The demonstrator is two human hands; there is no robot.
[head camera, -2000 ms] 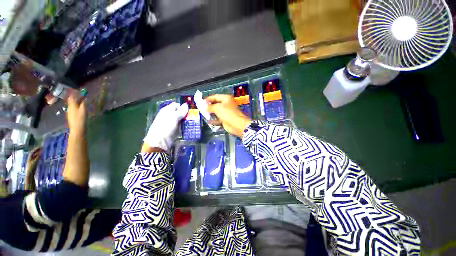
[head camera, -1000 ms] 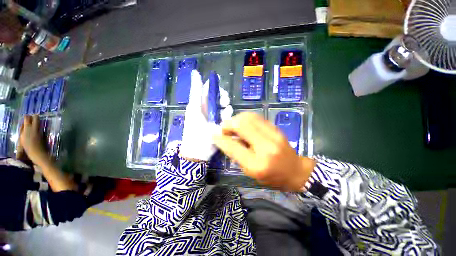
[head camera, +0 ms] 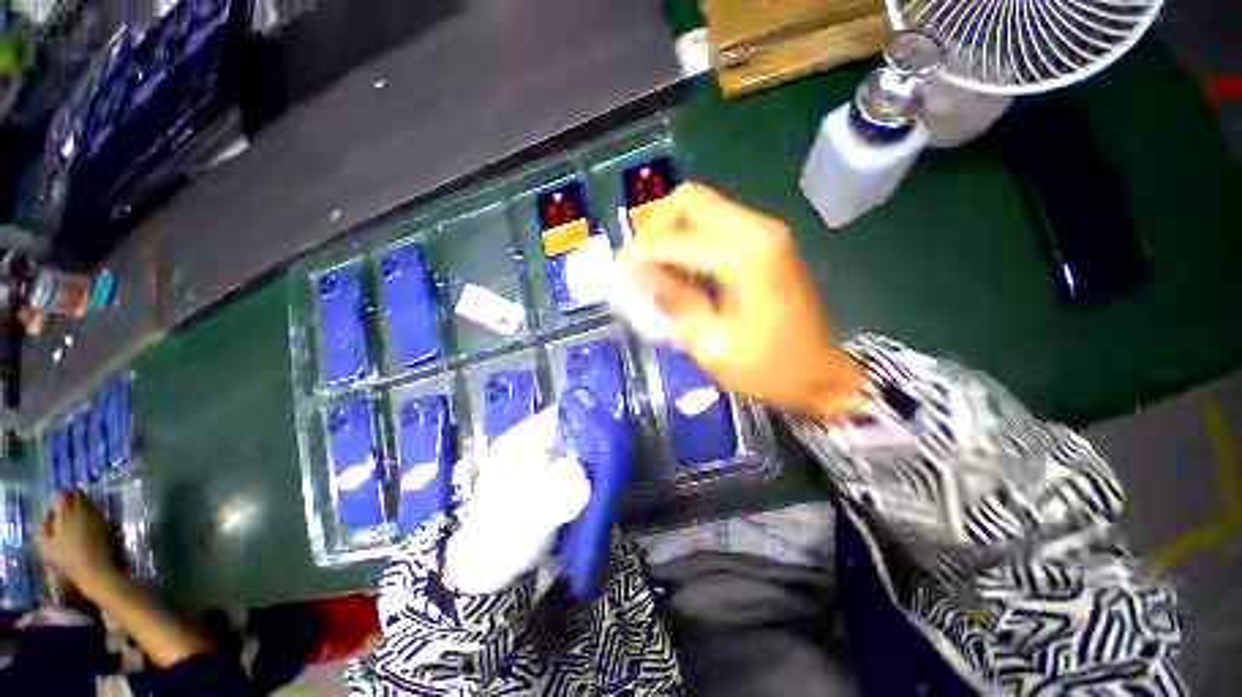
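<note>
My left hand [head camera: 515, 507], in a white glove, holds a blue phone [head camera: 594, 477] upright at the tray's near edge, its plain blue back showing. My right hand [head camera: 736, 293], bare and slightly blurred, holds a crumpled white wipe [head camera: 613, 283] over the top row of the clear tray [head camera: 311, 470]. Two phones in the top row show orange bands and red print [head camera: 561, 218]; the right one is partly behind my right hand. Other phones lie back up [head camera: 411, 302]. A white slip [head camera: 490, 309] lies in a top-row pocket that holds no phone.
At the right stand a whitish bottle [head camera: 858, 164] and a white fan [head camera: 1022, 34], with a dark slab [head camera: 1076, 225] beside them. Brown cardboard [head camera: 790, 38] is at the far edge. At the left, another person's hand [head camera: 79, 542] is by more trayed phones [head camera: 89, 433].
The phone in my gloved hand has moved down towards me and turned to show its back. My right hand has moved up from it with the wipe. The view has shifted and tilted.
</note>
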